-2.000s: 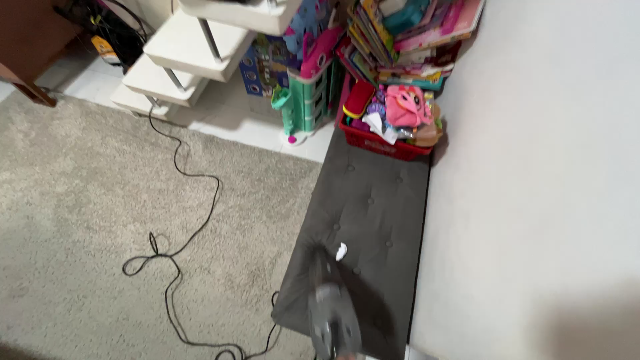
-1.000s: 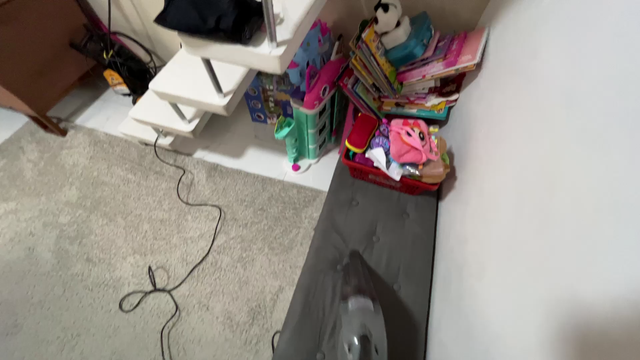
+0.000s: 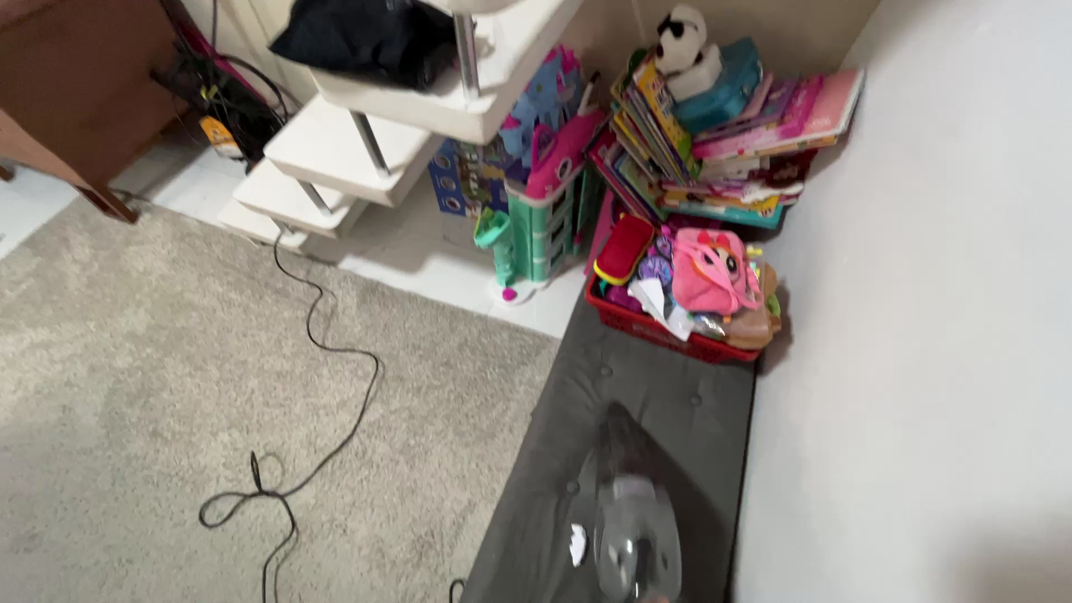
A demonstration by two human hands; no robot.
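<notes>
A handheld vacuum cleaner [image 3: 638, 528] with a dark nozzle and a clear dust cup is over the dark grey tufted bench cushion [image 3: 645, 377]. It points up toward the red basket. Only a sliver of my right hand [image 3: 658, 599] shows at the bottom edge, at the vacuum's rear; its grip is mostly out of frame. Just left of the dust cup lies a small white scrap [image 3: 578, 544] on the cushion. My left hand is not in view.
A red basket [image 3: 670, 339] of toys stands at the cushion's far end, with stacked books [image 3: 754, 167] behind. A black cord [image 3: 368, 368] winds over the grey carpet [image 3: 167, 377]. White stair treads [image 3: 343, 151] are upper left; a white wall [image 3: 938, 335] borders the right.
The vacuum's nozzle has moved from the left of the white scrap to its right and farther up the cushion. The view has shifted, showing more of the books and stairs.
</notes>
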